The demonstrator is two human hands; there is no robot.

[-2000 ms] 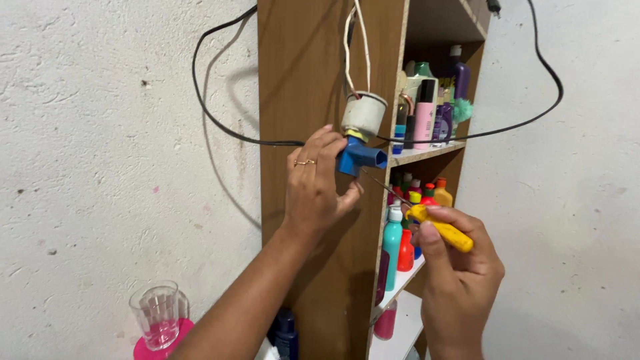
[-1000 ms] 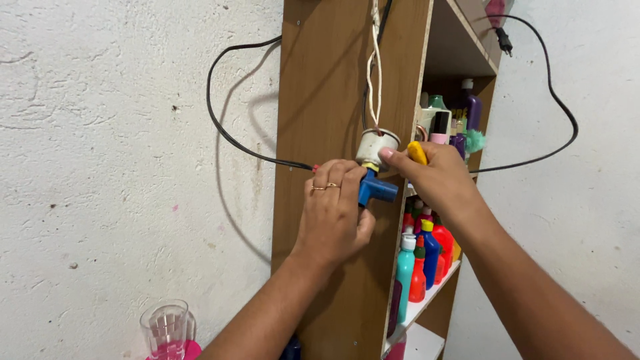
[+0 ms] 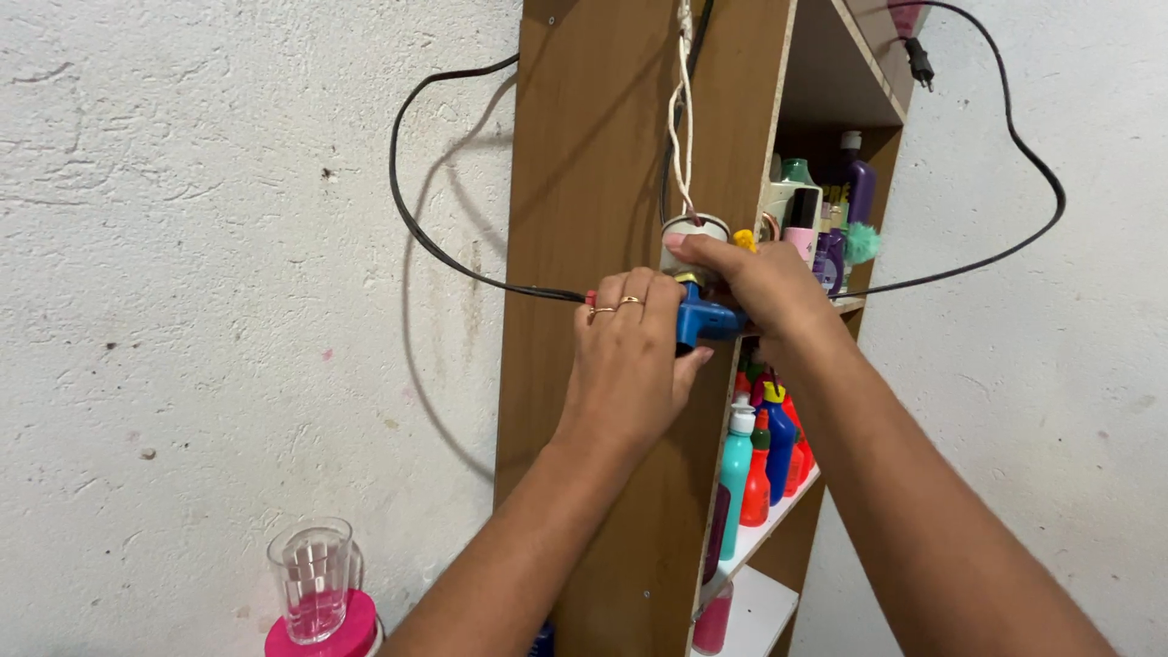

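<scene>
A whitish cylindrical fitting [image 3: 677,260], perhaps a lamp socket, hangs on twisted white wires [image 3: 684,137] in front of the shelf's brown side panel. Below it, joined through a yellow ring, is a blue plastic tee fitting [image 3: 707,319]. My left hand [image 3: 630,356] is closed around the blue tee's left side, two rings on its fingers. My right hand [image 3: 766,283] grips the white fitting from the right, thumb on its front. The yellow handle of a screwdriver [image 3: 744,240] shows behind that hand; its shaft is hidden.
Bottles [image 3: 737,474] stand on the shelves of the wooden unit [image 3: 593,164]. A black cable [image 3: 397,164] loops out at both sides, and a black plug [image 3: 919,64] hangs at upper right. At lower left a clear glass [image 3: 310,579] stands on a pink lid [image 3: 356,620] by the rough white wall.
My right hand, earlier lower right with the screwdriver pointing toward the blue tee, has moved up to the white fitting. My left hand stays at the blue tee.
</scene>
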